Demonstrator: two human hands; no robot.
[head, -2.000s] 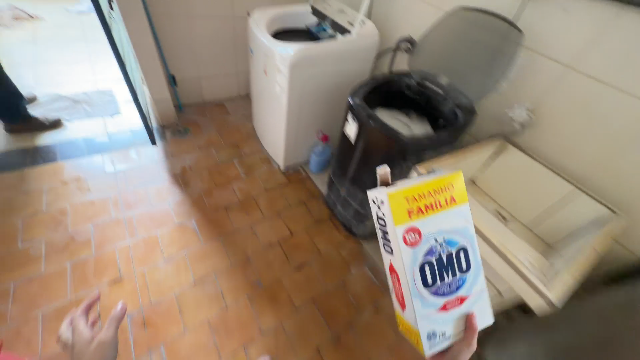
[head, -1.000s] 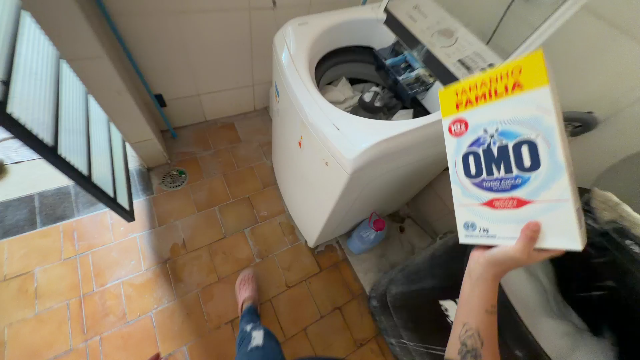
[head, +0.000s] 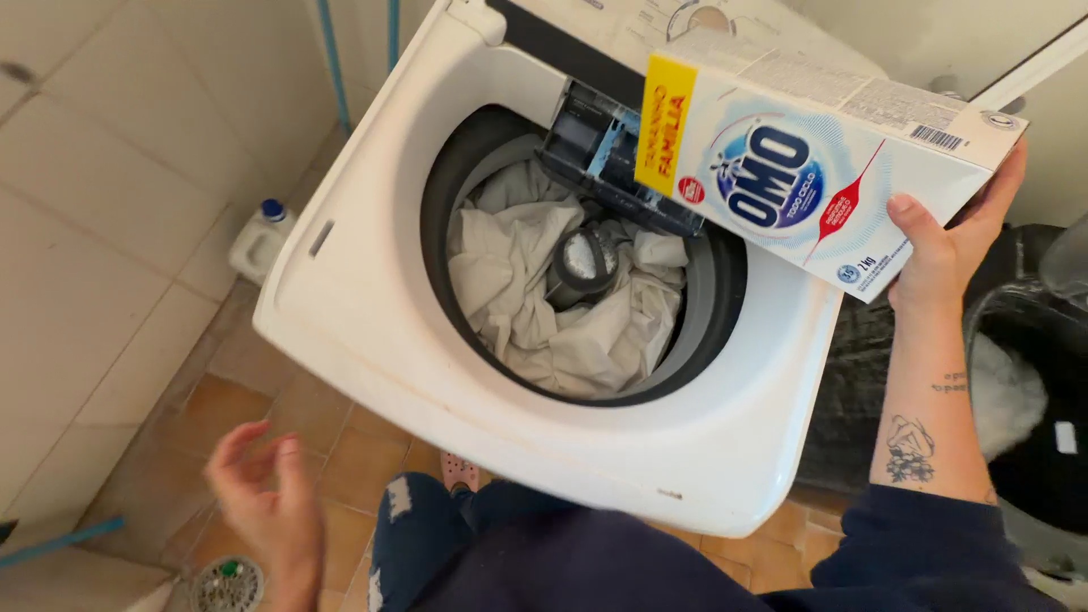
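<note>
My right hand [head: 943,238] grips the bottom end of an OMO washing powder box [head: 790,170], which is tilted with its yellow end to the left, above the back right of the washing machine's [head: 544,459] opening. Inside the drum lie bunched pale fabrics [head: 527,263] around the agitator [head: 586,259], whose top bears something white. A dark dispenser drawer [head: 608,161] with a blue divider juts over the drum, partly behind the box. My left hand [head: 272,501] is empty, fingers apart and slightly curled, left of the machine's front edge.
A white jug with a blue cap [head: 259,242] stands between the machine and the tiled wall. At the right is a black tub [head: 1041,391] with white foamy or fluffy contents. A floor drain [head: 228,585] lies at the lower left, near a blue pole [head: 64,542].
I have come up to the washing machine, and the view now looks down into its drum. The box has turned from upright to tilted sideways over the machine.
</note>
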